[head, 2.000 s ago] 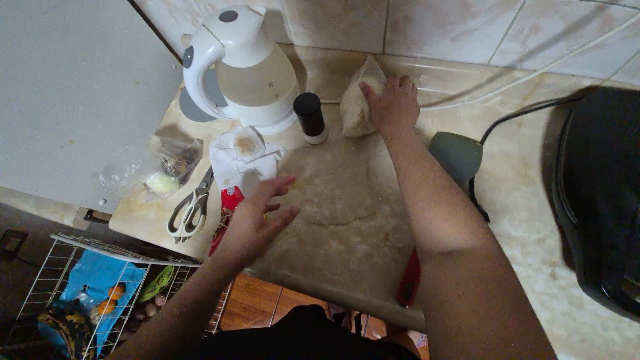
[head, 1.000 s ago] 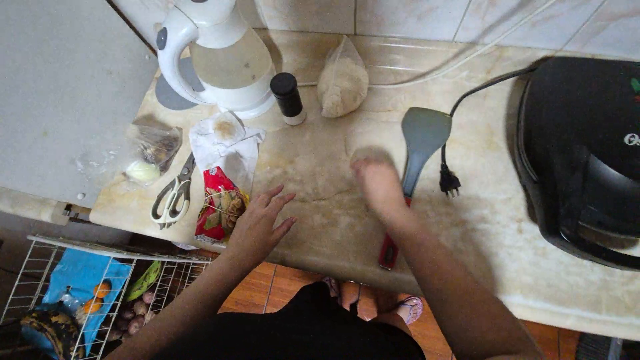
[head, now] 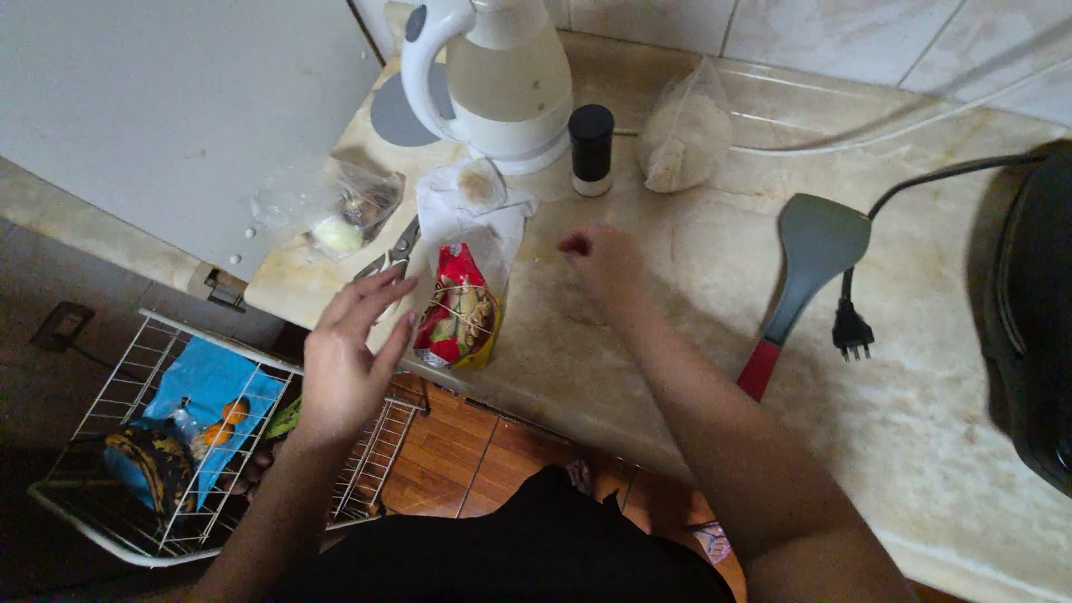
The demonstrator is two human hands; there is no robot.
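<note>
My left hand (head: 347,356), fingers apart and holding nothing, hovers beside a red and yellow food packet (head: 461,314) and partly covers the scissors (head: 404,244). My right hand (head: 607,264) is over the stone countertop (head: 553,335), its fingers curled and blurred; whether it holds anything cannot be told. Behind it stand a black-capped shaker (head: 591,151) and a tied plastic bag of pale contents (head: 687,138). To its right lies a grey spatula with a red handle (head: 816,243). A crumpled white paper (head: 461,201) lies above the packet.
A white electric kettle (head: 511,92) stands at the back. A clear bag with an onion-like piece (head: 337,236) lies at left. A black appliance (head: 1038,310) is at the right edge, near a power plug (head: 852,328). A wire basket (head: 142,544) with fruit is below left.
My right hand has let go of the bag of pale contents by the wall and moved down, then left across the countertop. My left hand has moved left, to beside the red packet.
</note>
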